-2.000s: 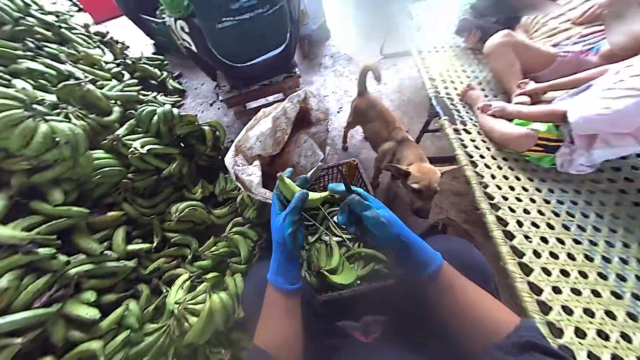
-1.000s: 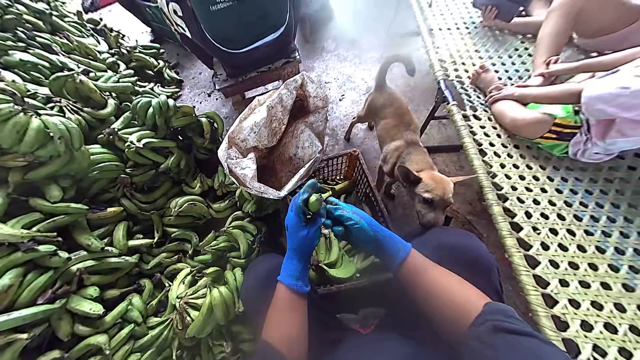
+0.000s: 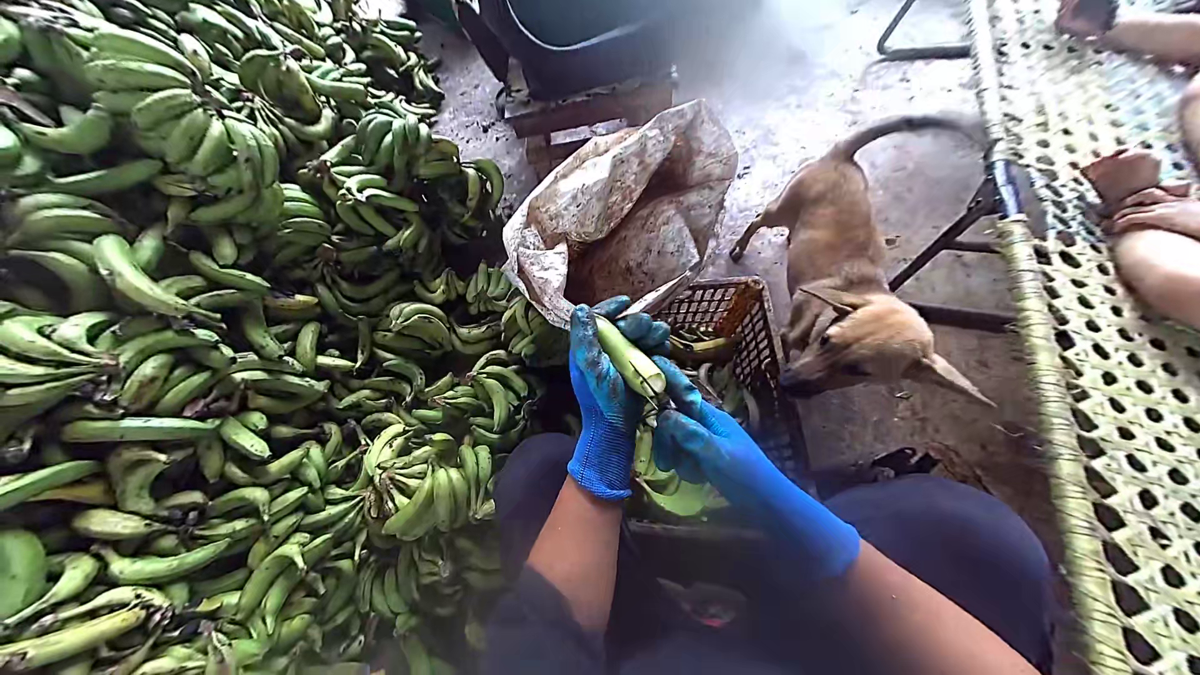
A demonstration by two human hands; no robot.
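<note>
In a blue glove, my left hand (image 3: 605, 394) is closed around a green plantain (image 3: 630, 358), whose cut or partly peeled end points toward me. My right hand (image 3: 698, 431), gloved too, has its fingers at that end; whether it holds something there is hard to tell. A thin blade-like piece (image 3: 661, 292) sticks up beyond the fingers, its handle hidden. Beneath both hands stands a dark plastic crate (image 3: 757, 328) with green peels or plantains (image 3: 680, 492) in it. Just behind it gapes a stained woven sack (image 3: 623, 211).
A large heap of green plantains (image 3: 216, 375) fills the left side. A tan dog (image 3: 844, 244) stands right of the crate, its snout close to it. Farther right is a woven cot (image 3: 1069, 422) with part of a person's leg (image 3: 1158, 253). A dark container (image 3: 591, 47) rests on a wooden stand behind.
The plantain between my hands now lies lengthwise with its pale end toward me. The dog's head has turned down toward the crate. The view has shifted.
</note>
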